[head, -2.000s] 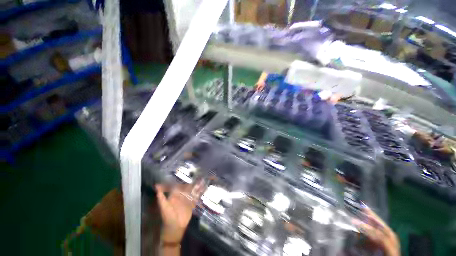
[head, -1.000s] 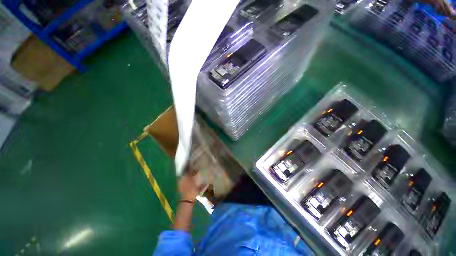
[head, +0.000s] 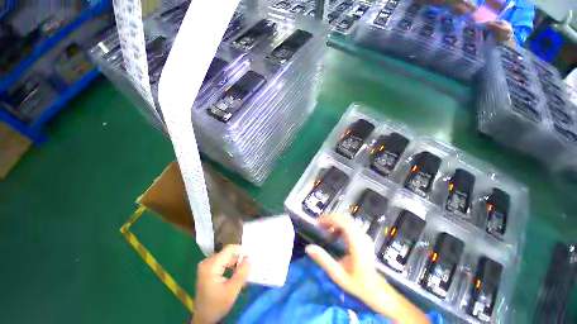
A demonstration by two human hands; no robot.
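My left hand [head: 221, 278] pinches a white label sheet [head: 268, 250] between thumb and fingers, at the lower middle, left of the tray. My right hand [head: 348, 256] is at the near left edge of the clear blister tray [head: 405, 281], fingers apart. No item shows clearly in it. The tray holds black handheld units [head: 402, 239] in two rows, each with an orange spot and a pale label area. My right fingers overlap the near row and partly hide a unit there.
Tall stacked trays [head: 272, 136] stand behind on the left. A long white strip [head: 183, 95] hangs in front. A cardboard box [head: 167, 196] is below left, beside yellow floor tape. More trays [head: 525, 107] and a person's hands [head: 500, 30] are at the back right.
My left hand has come up from the box area with the label sheet. My right hand has come into view by the tray. The view has turned, and the tray appears further left.
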